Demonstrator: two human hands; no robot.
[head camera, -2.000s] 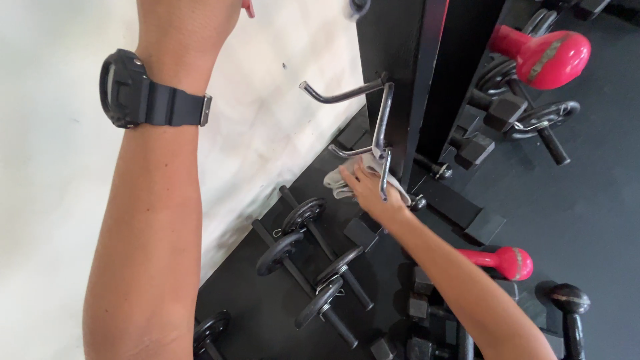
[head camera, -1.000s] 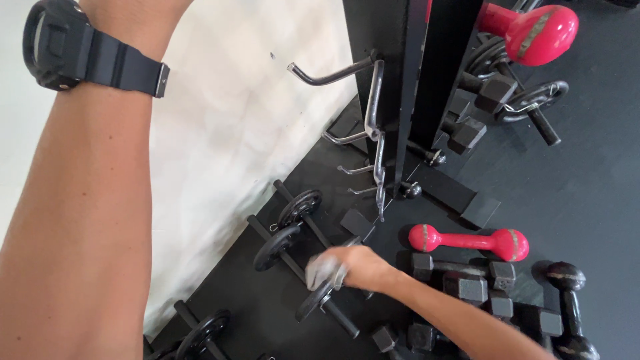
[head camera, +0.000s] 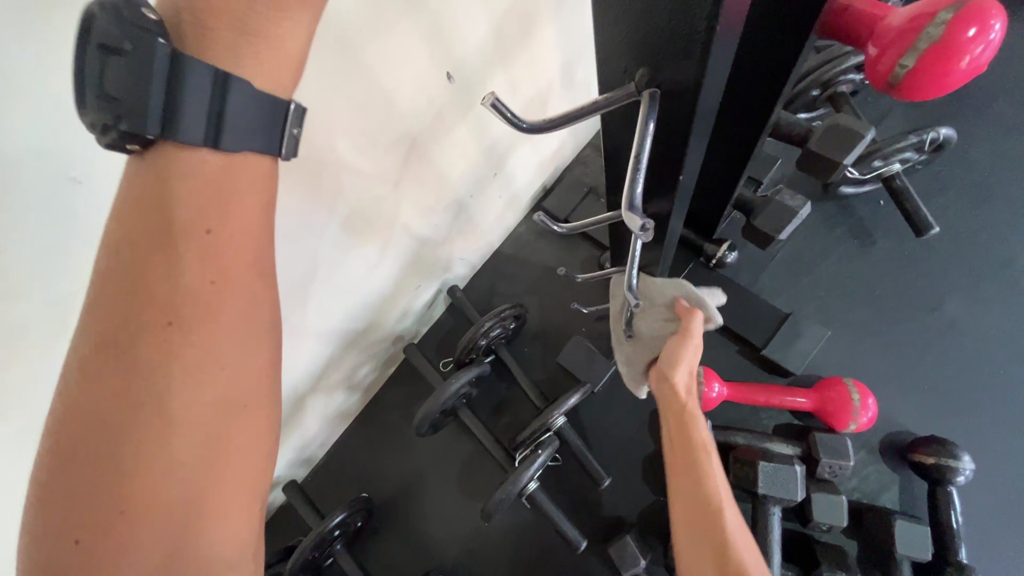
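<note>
My right hand grips a light grey cloth beside the lower metal hooks of a black upright rack. The cloth hangs spread behind and around the lowest hook tips. Just below the hand lies a pink dumbbell with round ends. My left forearm runs up the left side with a black wristwatch on it; the left hand itself is beyond the top edge. A larger curved metal hook sticks out toward the white wall.
Plate-loaded dumbbell bars lie on the black floor near the wall. Several hex dumbbells and a black round-ended dumbbell are at lower right. Another pink dumbbell end juts in at upper right, above more weights.
My right hand with the cloth has moved from over the plate-loaded bars up to the rack's lower hooks. The cloth, bunched one second ago, is now more spread.
</note>
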